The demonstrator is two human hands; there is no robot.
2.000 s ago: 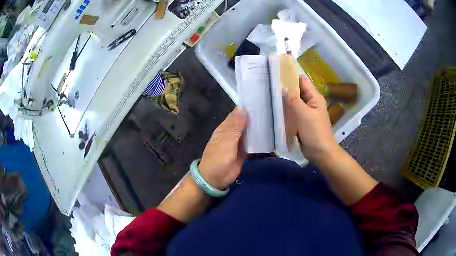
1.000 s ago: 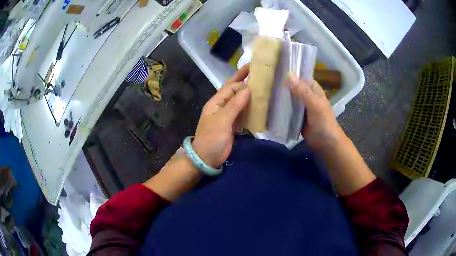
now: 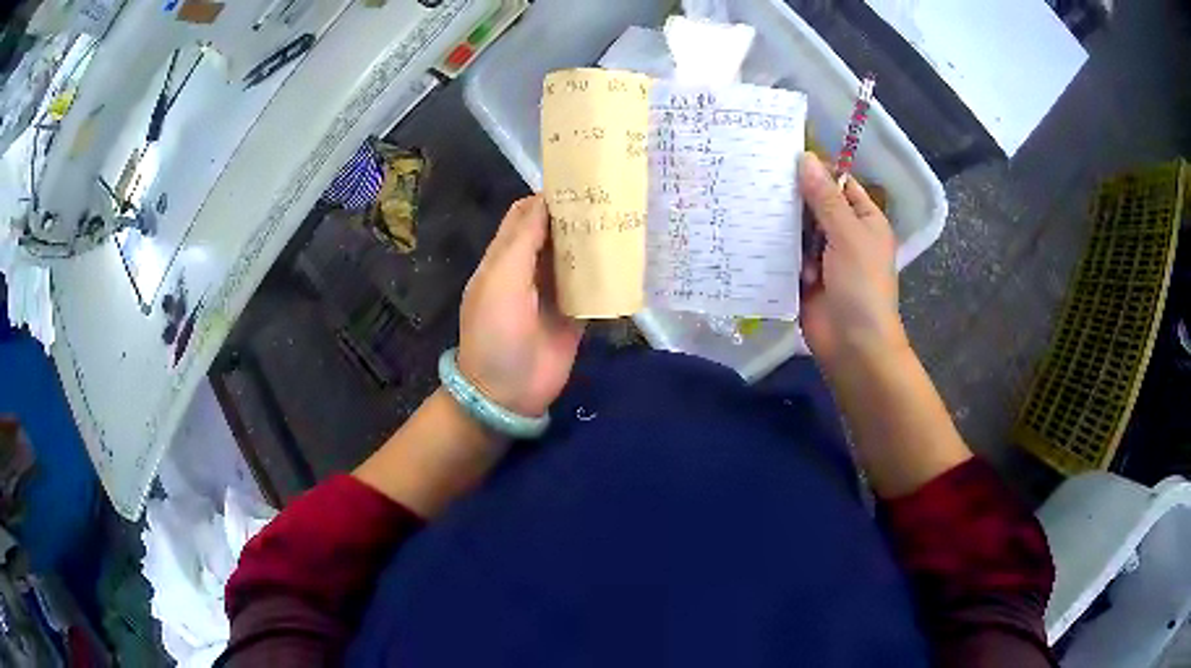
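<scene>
A small notebook (image 3: 725, 209) is held open above my lap. Its tan cover, with handwriting on it, is on the left and a lined white page with written rows is on the right. My left hand (image 3: 509, 313) grips the tan side from below. My right hand (image 3: 852, 268) holds the page's right edge. A thin red-and-white patterned pencil or pen (image 3: 857, 124) sticks up from my right hand. The fingers behind the notebook are hidden.
A whitish plastic tub (image 3: 925, 215) is behind the notebook. The white machine table (image 3: 261, 170) with snips (image 3: 280, 59) is at the left. A yellow crate (image 3: 1110, 320) is at the right. White fabric (image 3: 196, 574) hangs at the lower left.
The notebook has opened from a tilted, partly turned state and now faces me with cover and written page showing. My hands are farther apart. The pencil or pen now shows at my right hand.
</scene>
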